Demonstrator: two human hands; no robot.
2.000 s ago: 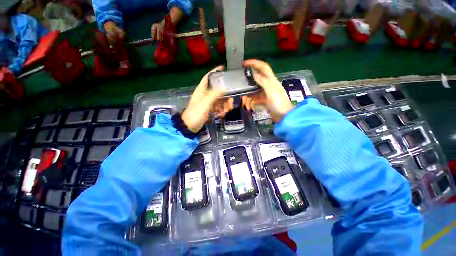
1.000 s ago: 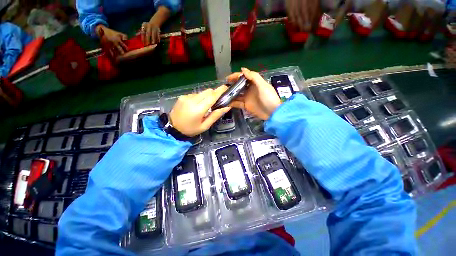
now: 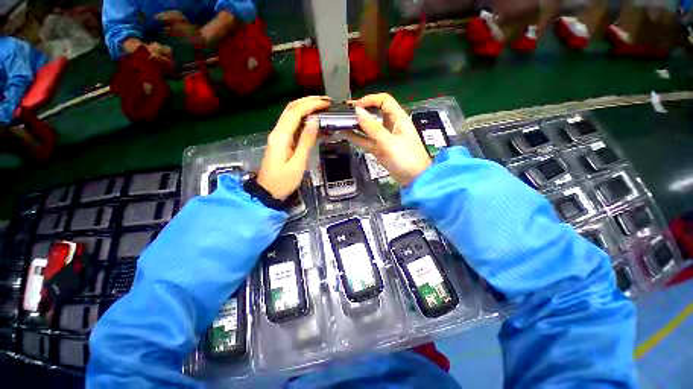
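Observation:
My left hand (image 3: 291,144) and my right hand (image 3: 389,135) hold a mobile phone (image 3: 338,118) between them, edge-on, above the far row of the clear phone tray (image 3: 319,346). A black wrist band (image 3: 264,193) is on my left wrist. Several open-backed phones (image 3: 353,262) with white labels and green areas lie in the near row. Below my hands a phone (image 3: 339,170) lies with its screen and keys up. Parts of the far row are hidden by my hands and sleeves.
A black cover tray (image 3: 106,237) with grey covers and a red and white item (image 3: 61,266) is at left. A second clear tray (image 3: 558,186) is at right. A grey-white post (image 3: 329,53) stands behind my hands. People in blue smocks handle red items (image 3: 247,57) across the green line.
The phone was tilted diagonally a second ago and is now level and edge-on. Both hands have shifted to grip its two ends. The red items across the line have moved.

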